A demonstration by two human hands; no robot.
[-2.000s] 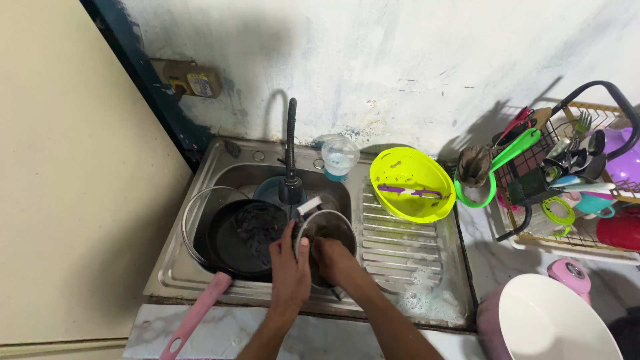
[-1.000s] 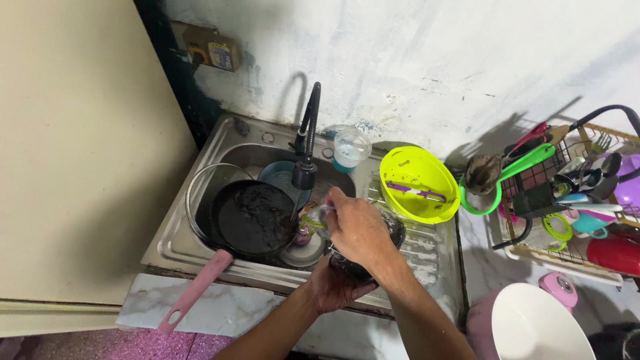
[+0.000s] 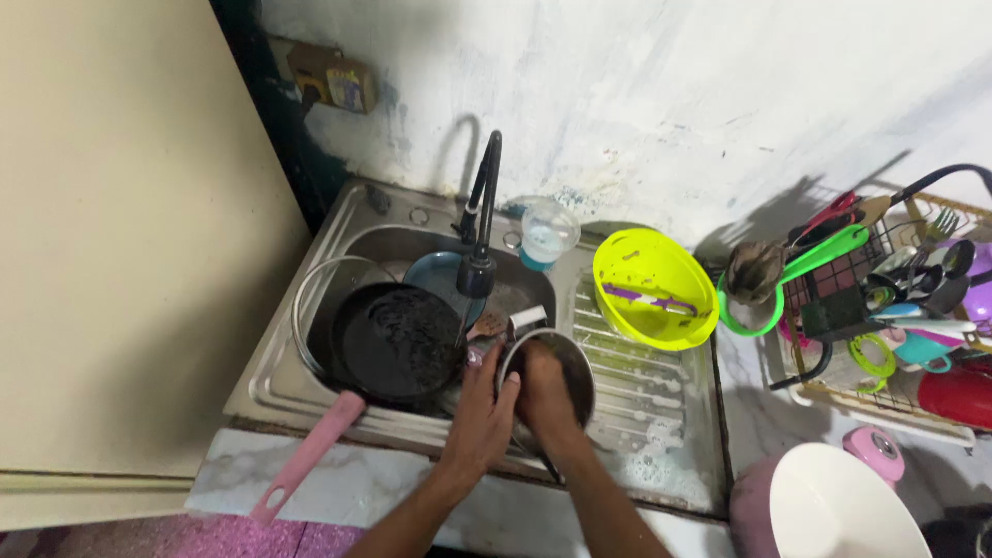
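Note:
My left hand grips the rim of a metal pot at the right edge of the sink basin. Inside the pot is my right hand, its fingers hidden, so whether it holds anything does not show. To the left, a black frying pan with a pink handle lies in the basin beside a glass lid. A black faucet hangs above, with water running toward the pan. Behind it rests a blue plate.
A yellow-green basin holding a purple-handled utensil stands on the drainboard, near suds. A clear plastic tub is by the wall. Right are a green strainer, a loaded dish rack and a pink pot with white interior.
The pot was tilted up with its dark outside showing between my hands; now its opening faces up. My right hand has gone from its outside into it, and my left hand from beneath to its rim.

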